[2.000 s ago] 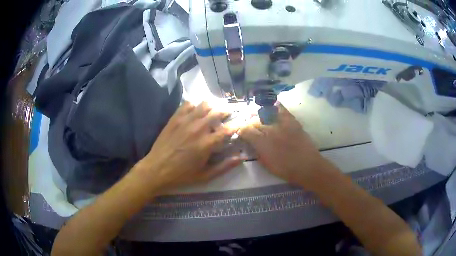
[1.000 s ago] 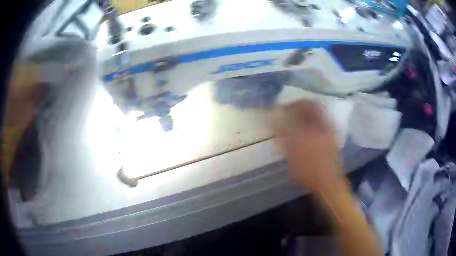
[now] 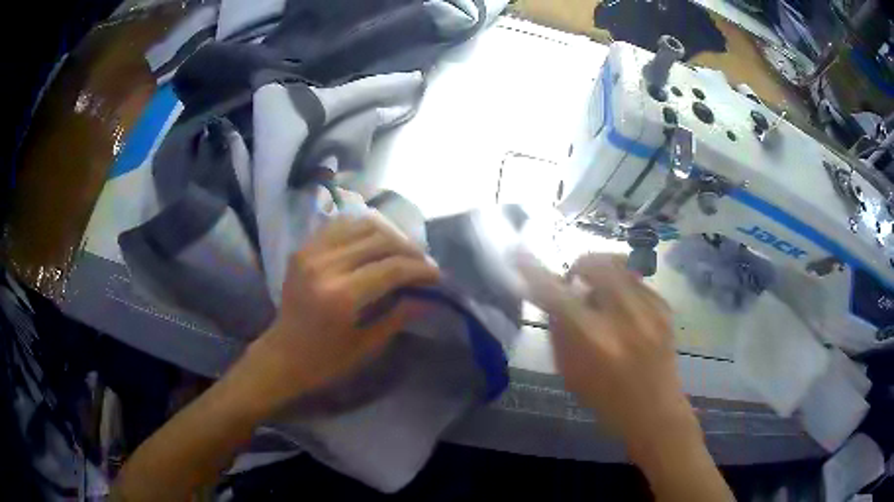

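Note:
My left hand (image 3: 348,279) is closed on a light grey panel (image 3: 392,422), which hangs over the table's front edge. A dark blue band (image 3: 485,353) curves along the garment just right of that hand. My right hand (image 3: 613,324) is blurred, in front of the needle area. Its fingers reach a dark grey piece (image 3: 461,250) with a bright white part beside it; whether they grip it is unclear. Dark grey panels (image 3: 196,235) and light fabric lie heaped on the left. The sewing machine (image 3: 637,147) has its needle area in glare, right of the fabric.
Small white pieces (image 3: 779,348) lie at the right near the front edge. A grey-blue scrap (image 3: 720,270) lies under the machine arm. The grey table edge (image 3: 578,402) runs along the front. Brown board (image 3: 83,137) is at the left, and a dark cloth (image 3: 662,20) lies behind the machine.
The view has swung left. My right hand has moved from near the white pieces to in front of the needle area. My left hand and the garment heap are back in view, with fabric held.

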